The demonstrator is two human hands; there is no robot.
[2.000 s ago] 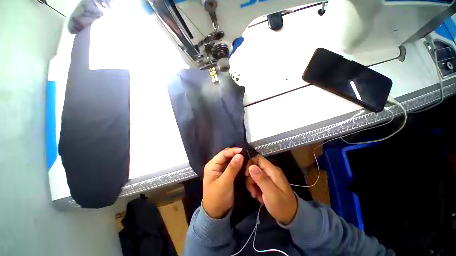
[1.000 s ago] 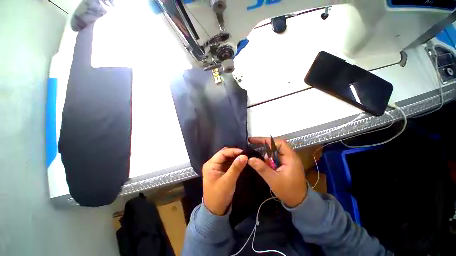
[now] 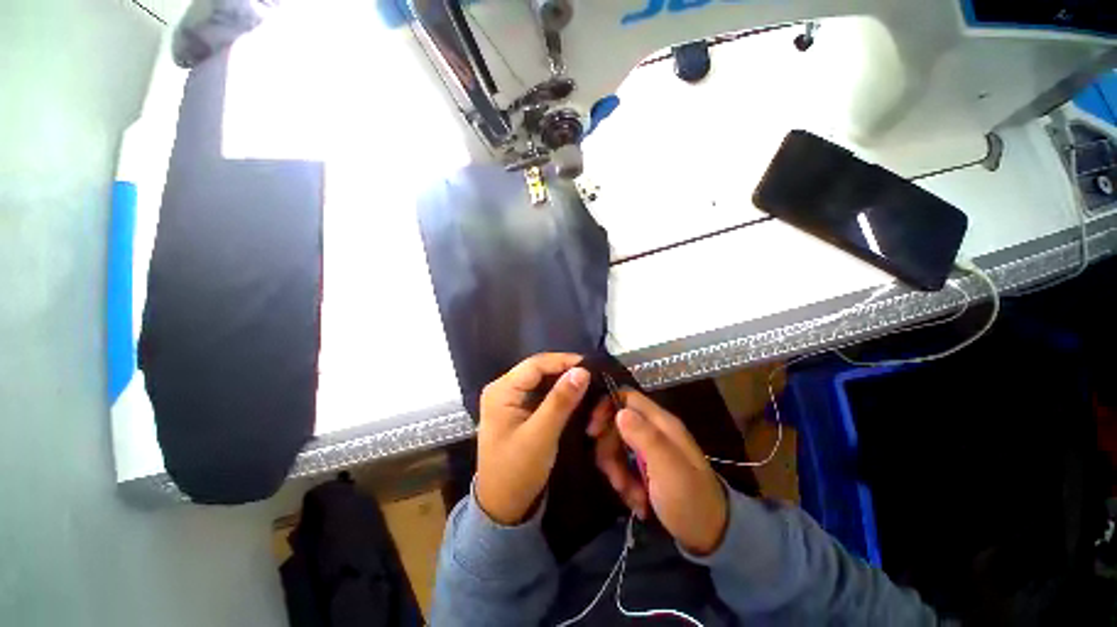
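Note:
A dark cloth panel [image 3: 515, 276] lies under the presser foot [image 3: 535, 184] and runs over the table's front edge to my hands. My left hand [image 3: 527, 435] pinches the panel's edge between thumb and fingers. My right hand [image 3: 668, 472] holds thread snips [image 3: 615, 392], their dark blades pointing up at the pinched edge; most of the pink handle is hidden in the palm. A second dark panel [image 3: 233, 319] with a rounded lower end lies flat at the left, a thin red line along its right edge.
A black smartphone [image 3: 860, 208] with a white cable lies right of the machine head. A patterned grey cloth heap [image 3: 211, 31] is at the far left. Dark pieces [image 3: 349, 551] are below the table on cardboard. A blue-rimmed container [image 3: 845, 453] is below right. A white earphone cord [image 3: 625, 570] hangs over my lap.
My right hand has turned inward and moved slightly left and down, bringing the snips' blades from above the fingers to the cloth edge. My left hand has shifted slightly left, still pinching.

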